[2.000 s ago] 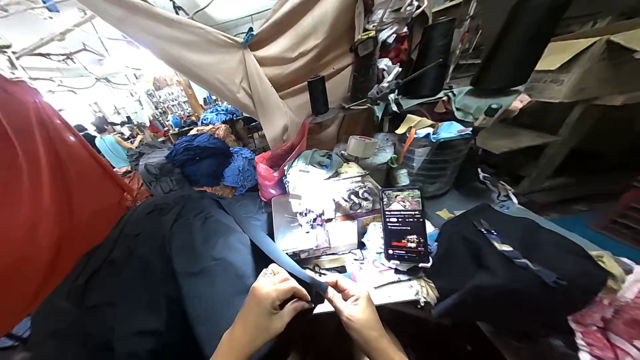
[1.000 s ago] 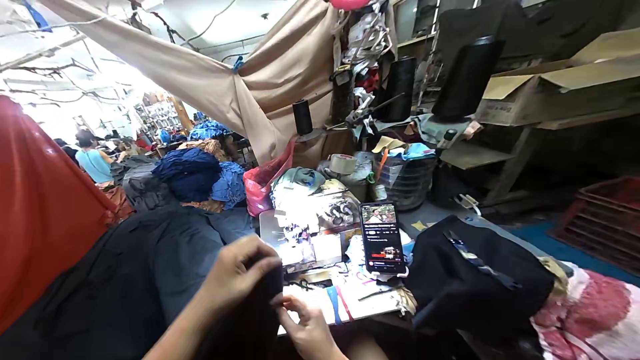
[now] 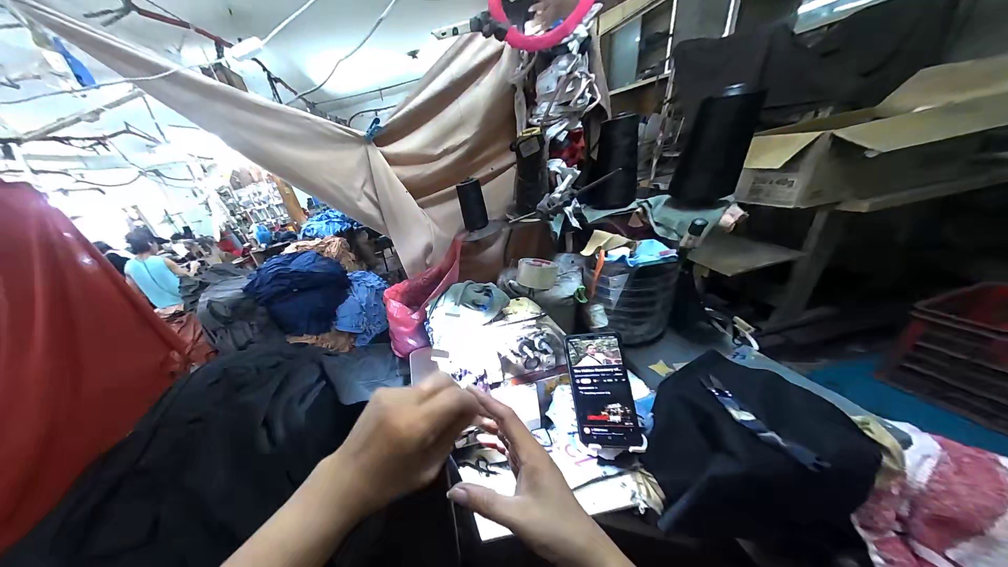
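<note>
My left hand (image 3: 413, 433) is raised in front of a brightly lit sewing machine (image 3: 488, 362), its fingers curled; whether it pinches any cloth cannot be told. Close by on the right, my right hand (image 3: 524, 480) has its thumb and fingers apart, with nothing seen between them. Black cloth (image 3: 236, 449) lies heaped at the left and runs dark beneath my hands. A smartphone (image 3: 605, 390) with a lit screen stands upright behind the right hand. To its right, thread snips (image 3: 760, 425) lie on folded black cloth (image 3: 693, 480).
Behind the machine are a pink bag (image 3: 409, 311), a tape roll (image 3: 537, 273) and a dark basket (image 3: 636, 295). Black thread cones (image 3: 717, 146) stand behind. A red sheet (image 3: 71, 354) hangs left; a red crate (image 3: 957, 354) is at the far right. A person in light blue (image 3: 153, 276) is far off.
Two seconds ago both hands held a dark cloth edge low by the machine. The left hand has risen, and the right hand's fingers have spread. The view has shifted.
</note>
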